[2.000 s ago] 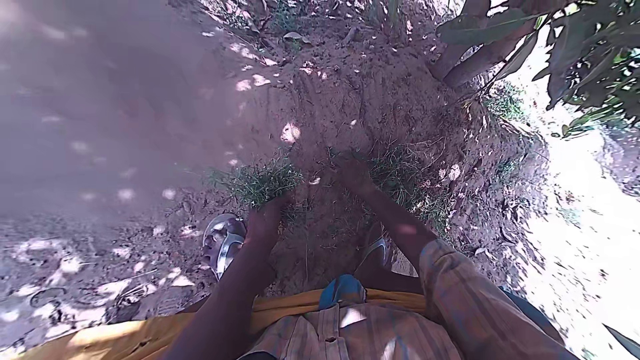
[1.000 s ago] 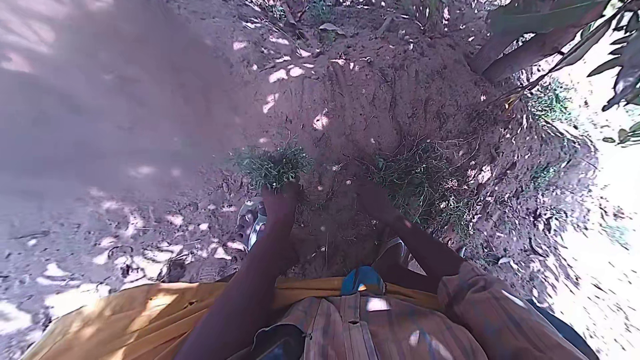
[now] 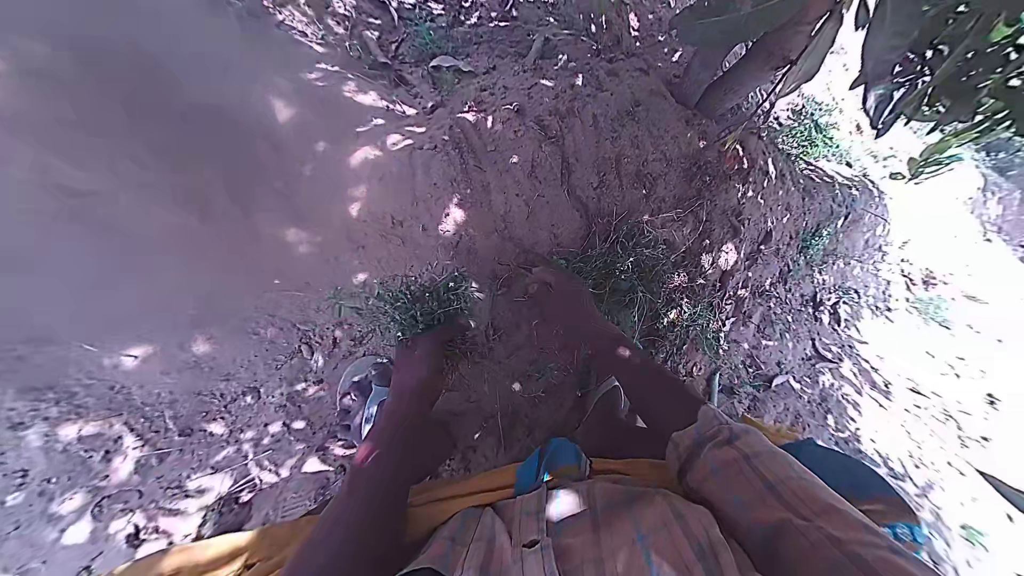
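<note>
My left hand (image 3: 428, 344) is closed around a bunch of green grass (image 3: 420, 304), whose blades fan out above the fingers. To its right, my right hand (image 3: 556, 296) reaches down to the bare soil, its fingertips near a few thin stems; shadow hides whether it grips any. A pile of uprooted-looking grass (image 3: 632, 264) lies on the dirt just right of my right hand. Below the hands are my feet in sandals, the left sandal (image 3: 372, 400) partly behind my forearm.
A tree trunk (image 3: 744, 72) with large leaves rises at the upper right. A soil bank (image 3: 800, 240) slopes beside brightly lit ground at the right. Dry leaves (image 3: 160, 480) litter the lower left. A yellow cloth (image 3: 240, 548) hangs around my waist. The upper left is blurred.
The view has shifted somewhat. Grass stays in my left hand throughout, and my right hand remains low at the soil beside the pile.
</note>
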